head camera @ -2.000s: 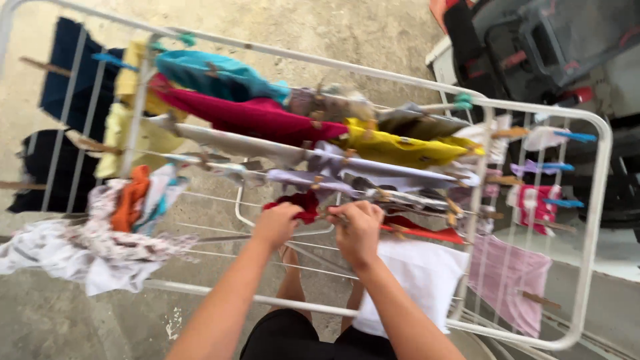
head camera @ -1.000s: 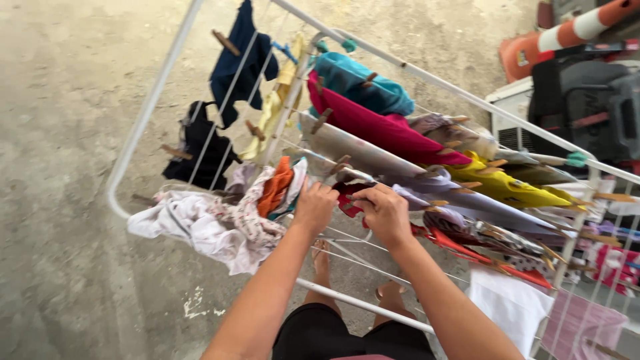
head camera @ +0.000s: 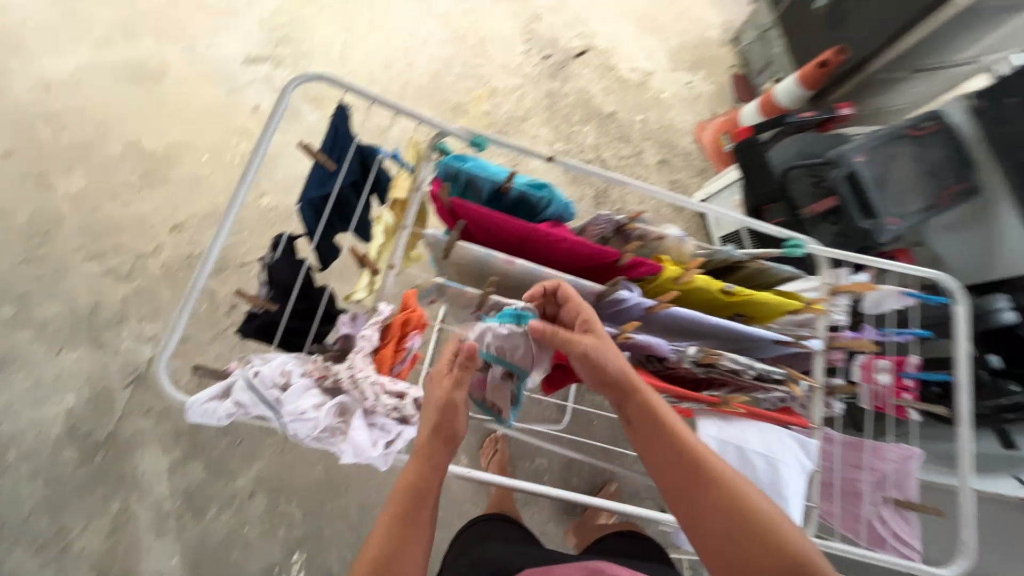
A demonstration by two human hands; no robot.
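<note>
A small white garment with turquoise trim (head camera: 506,352) hangs between my two hands above the white metal drying rack (head camera: 560,494). My right hand (head camera: 572,332) grips its upper right edge with thumb and fingers. At its left side is my left hand (head camera: 450,388), blurred, its fingers upright and close to the cloth; whether it grips is unclear. A red cloth (head camera: 560,374) hangs just behind my right wrist. Left of my left hand, an orange cloth (head camera: 402,334) and a heap of white and patterned clothes (head camera: 320,404) lie on the rack.
Pegged on the rack are a turquoise garment (head camera: 500,188), a magenta one (head camera: 536,240), a yellow one (head camera: 720,296) and a dark blue one (head camera: 336,188). A striped traffic cone (head camera: 772,104) and black equipment (head camera: 872,180) stand at right. My feet are under the rack's near rail.
The turquoise-trimmed garment is now at my hands, where one second ago they were at the red cloth on the line. The red cloth stays hanging. The view has shifted.
</note>
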